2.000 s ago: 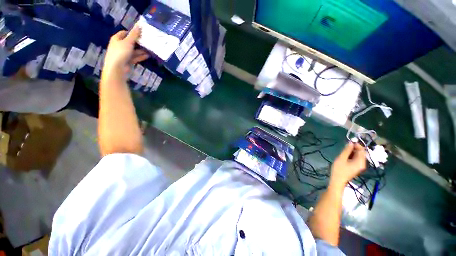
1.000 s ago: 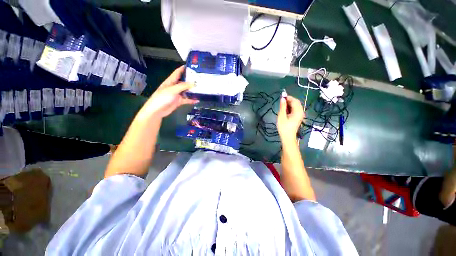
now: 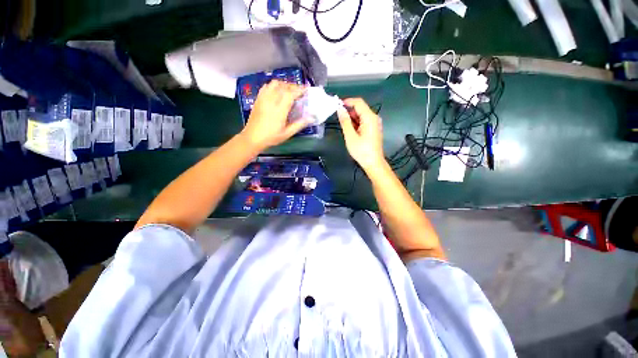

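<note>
An open blue retail box (image 3: 253,91) stands in front of me, its pale flap raised and tilted at the back. My left hand (image 3: 278,115) is over the box, its fingers on a crumpled white wrap (image 3: 319,105) at the box's right end. What lies under the wrap is hidden. My right hand (image 3: 360,129) pinches a small cable plug (image 3: 342,105) against the wrap's right side. A second open blue box (image 3: 280,184) lies nearer my body, with a dark item showing inside.
Rows of blue boxes (image 3: 105,126) with barcode labels stand at left. Black cables (image 3: 448,126), a white block (image 3: 469,87), a paper slip (image 3: 454,163) and a blue pen (image 3: 490,147) lie at right. A white board (image 3: 364,42) is behind. Part of a person (image 3: 625,220) shows at the right edge.
My left hand has moved from the box's left end onto the white wrap. My right hand has brought the plug left to the wrap. The box's flap now leans further left.
</note>
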